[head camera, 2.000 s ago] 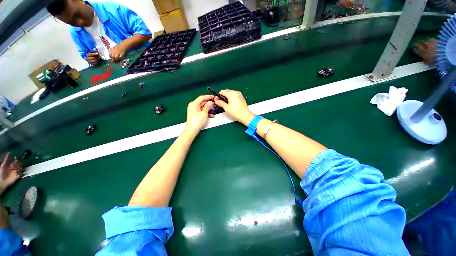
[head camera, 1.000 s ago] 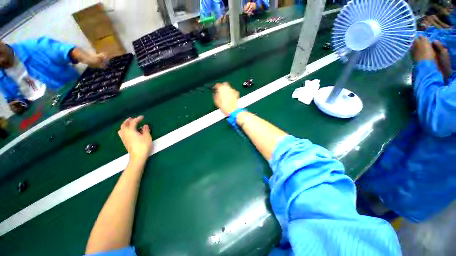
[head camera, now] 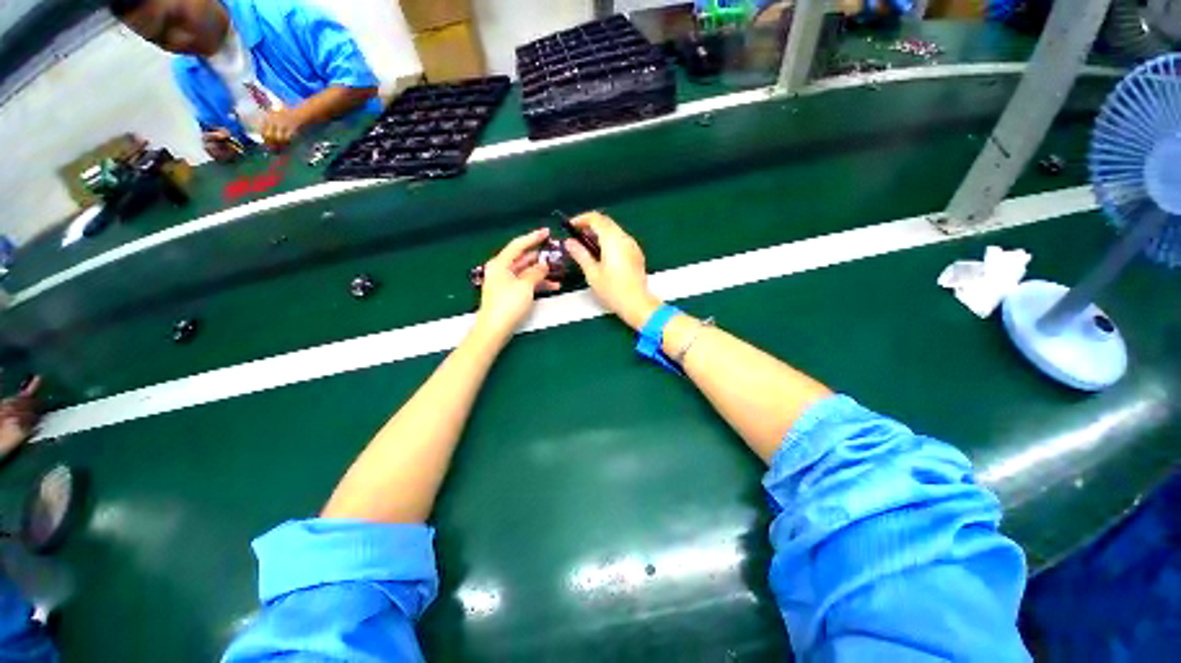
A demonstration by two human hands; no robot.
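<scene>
A small black unit (head camera: 553, 259) with shiny glints is held between my two hands, above the far edge of the white strip. My left hand (head camera: 513, 281) grips it from the left side with thumb and fingers. My right hand (head camera: 610, 269) holds a thin dark pen-like tool (head camera: 579, 236) angled at the unit; its tip is too small to make out. A blue strap (head camera: 658, 334) is around my right wrist. Another small unit (head camera: 478, 276) shows just left of my left fingers, partly hidden by them.
Small units (head camera: 361, 286) sit spaced on the green belt (head camera: 285, 311). A desk fan (head camera: 1065, 339) and a white crumpled tissue (head camera: 987, 280) are at right. A slanted metal post (head camera: 1023, 123) rises beyond. Black trays (head camera: 421, 127) and a person in blue are across the belt. A round dish (head camera: 55, 506) is far left.
A second ago my hands were apart, the left one empty. Now they are together around a unit, with the tool in my right hand. The view has swung left.
</scene>
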